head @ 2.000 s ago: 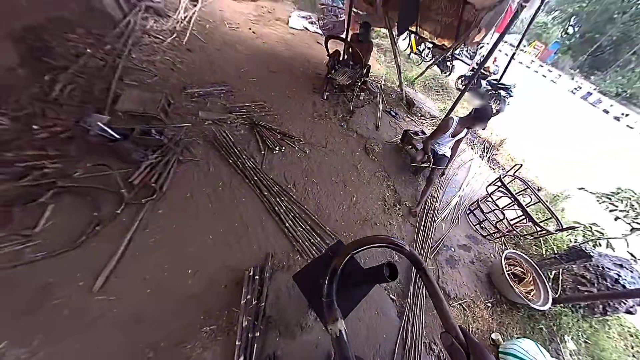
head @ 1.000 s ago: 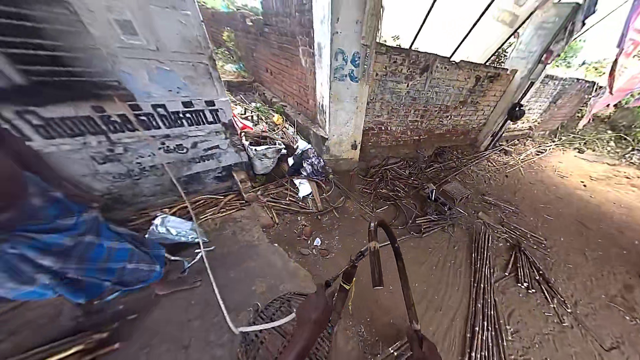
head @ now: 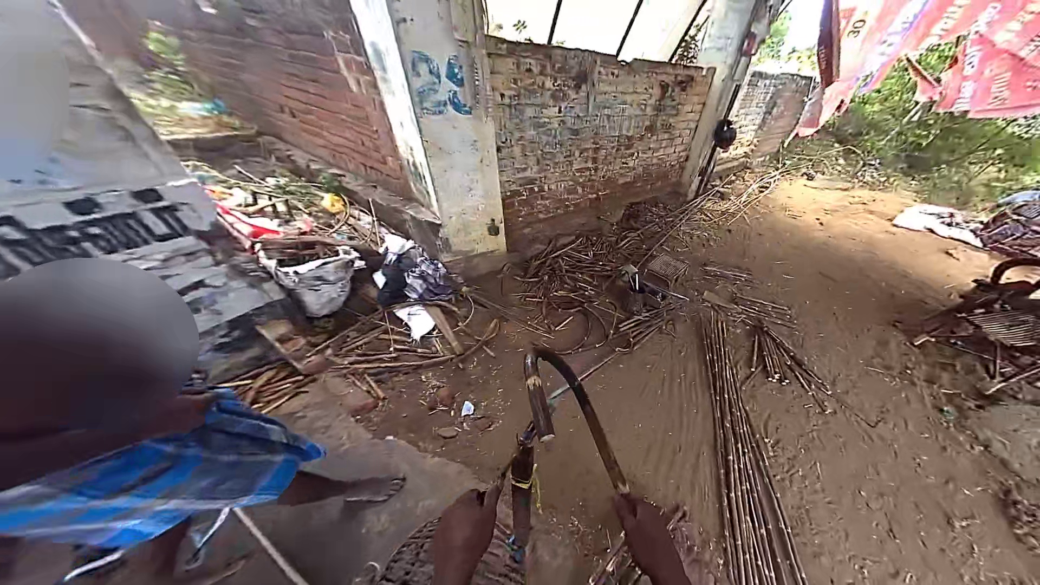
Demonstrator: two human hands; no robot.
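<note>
A bent cane pole point(head: 582, 396) arches in front of me, its hooked end curving back down. My right hand point(head: 647, 532) grips its lower right length. My left hand point(head: 469, 524) is closed at the lower left, around what looks like a thin rod or tool handle leading up toward an upright post point(head: 522, 487). Yellow and blue ties are wrapped on that post, and its top stands just below the hooked end of the cane. Whether the cane touches the post cannot be told. A round woven item point(head: 410, 561) lies low beside my left hand, partly hidden.
A person in a blue checked cloth point(head: 203, 479) sits close on the left. Long cane poles point(head: 735, 463) lie on the ground at right. Cane scraps point(head: 561, 268) are heaped by the brick wall point(head: 593, 122). A white sack point(head: 317, 280) stands beside the pillar point(head: 451, 130).
The view has swung far from the yard toward the wall and pillar. Both hands and the bent cane stay in front of me, and the person at left now leans further into view.
</note>
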